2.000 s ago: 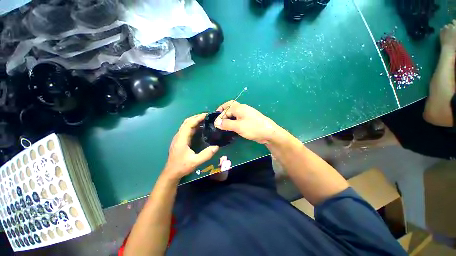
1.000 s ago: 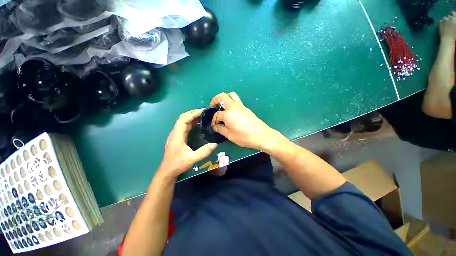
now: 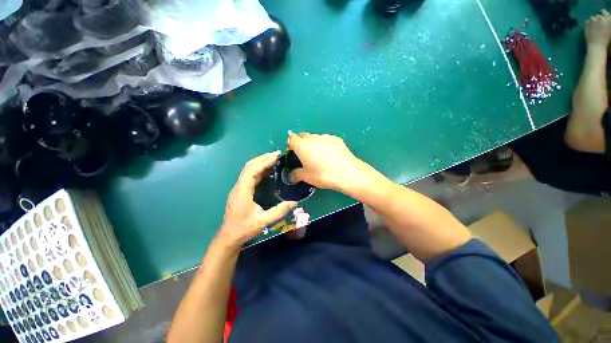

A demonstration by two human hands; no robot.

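My left hand (image 3: 249, 195) holds a black round housing (image 3: 295, 190) by its side near the bench's front edge, its open side facing up. My right hand (image 3: 325, 161) is over the housing, with its fingertips at and inside the opening. A small round disc (image 3: 287, 175) shows inside the housing by the right fingertips. A small pale tip shows at the top of the right fingers. The right hand hides part of the housing; whether its fingers grip the disc or its lead is hard to tell.
Black domes (image 3: 185, 115) and housings lie at the left under plastic film (image 3: 201, 27). A white parts tray (image 3: 63, 244) with dark discs stands lower left. Red wires (image 3: 531, 65) lie at the right, near another person's arm (image 3: 589, 100). Yellow and pinkish scraps (image 3: 301, 218) lie at the front edge.
The long pale lead that stuck out above my right hand two seconds ago no longer shows. My right hand has shifted over the opening, and the disc inside is more visible.
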